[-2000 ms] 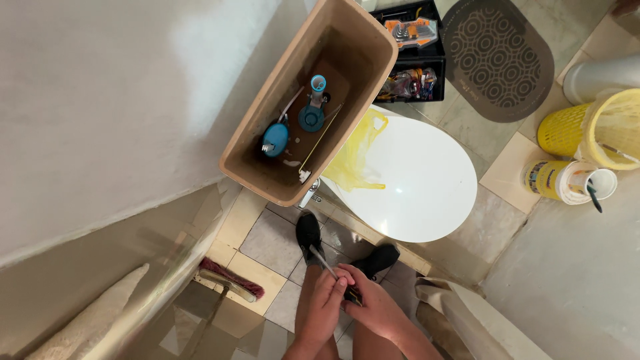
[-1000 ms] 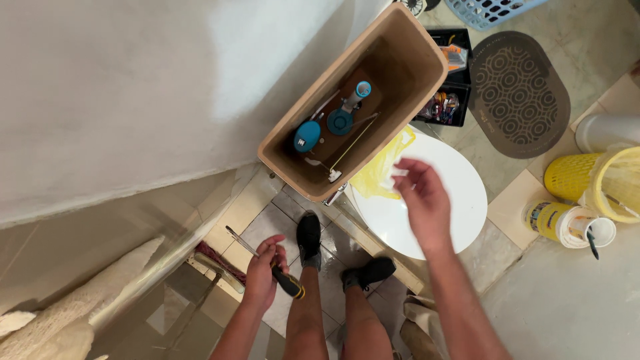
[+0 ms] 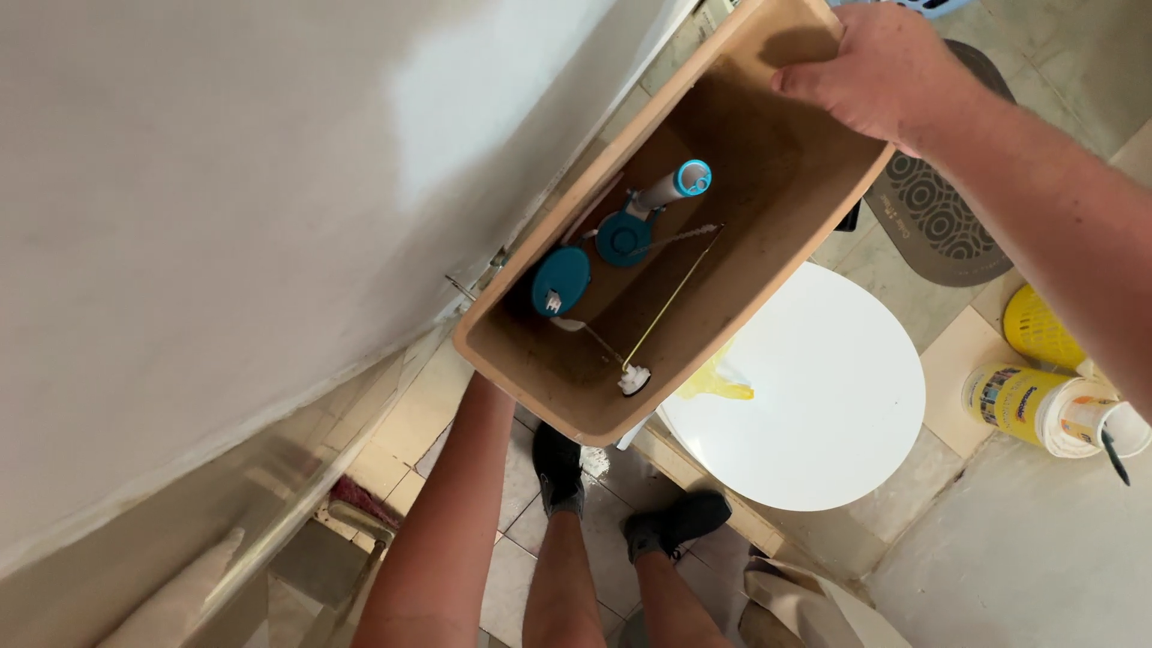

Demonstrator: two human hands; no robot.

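The open tan toilet tank [image 3: 774, 261] stands tilted across the view beside the wall. Inside are a white overflow tube with a blue top [image 3: 691, 178], a blue flapper [image 3: 624, 238], a blue float [image 3: 560, 281], a thin rod with a chain and a white fitting [image 3: 634, 379]. My right hand [image 3: 868, 76] grips the tank's far end, thumb inside the rim. My left forearm reaches under the near end of the tank, which hides the left hand. Below the tank's right side lies the white toilet lid [image 3: 810, 405] with a yellow plastic bag [image 3: 720, 378] on it.
A grey-brown mat [image 3: 945, 207] lies on the tiles at right. Near it stand a yellow basket [image 3: 1039, 326], a yellow-labelled bucket [image 3: 1012, 400] and a white cup [image 3: 1102, 423] holding a dark-handled tool. The wall [image 3: 225, 225] borders the tank's left. A red-bristled brush [image 3: 360, 499] lies lower left.
My right hand has moved from above the toilet lid onto the tank's far end. My left hand, which held a screwdriver, has gone out of sight under the tank.
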